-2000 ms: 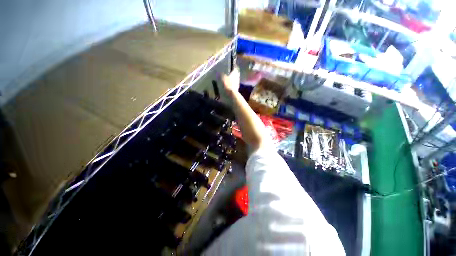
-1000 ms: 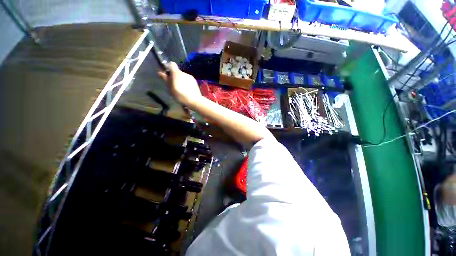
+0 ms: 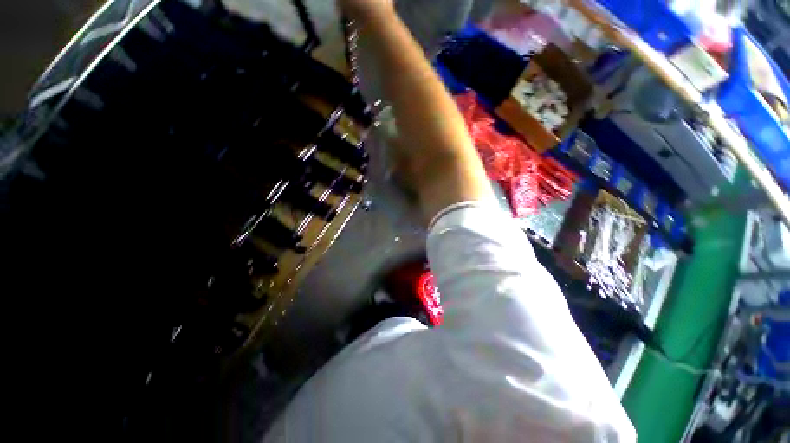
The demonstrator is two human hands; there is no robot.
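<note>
My right hand (image 3: pixel 367 7) is at the top edge, mostly cut off. It is by the upright post of the wire rack, and its fingers do not show, so I cannot tell its grip. My bare forearm and white sleeve reach up from the bottom. Rows of long black parts (image 3: pixel 303 186) lie on the rack, left of my arm, over brown sheet. My left hand is not in view.
Right of my arm are red plastic wrap (image 3: pixel 511 169), an open carton of white pieces (image 3: pixel 541 104), blue parts bins (image 3: pixel 602 164) and a carton of white leads (image 3: pixel 611 247). A green surface (image 3: pixel 693 294) runs along the right. Something red (image 3: pixel 429 298) is low beside my sleeve.
The view has swung and tilted down. The post, which my right hand held earlier, and the hand have shifted to the top edge. The brown upper shelf has left the view; the black parts fill more.
</note>
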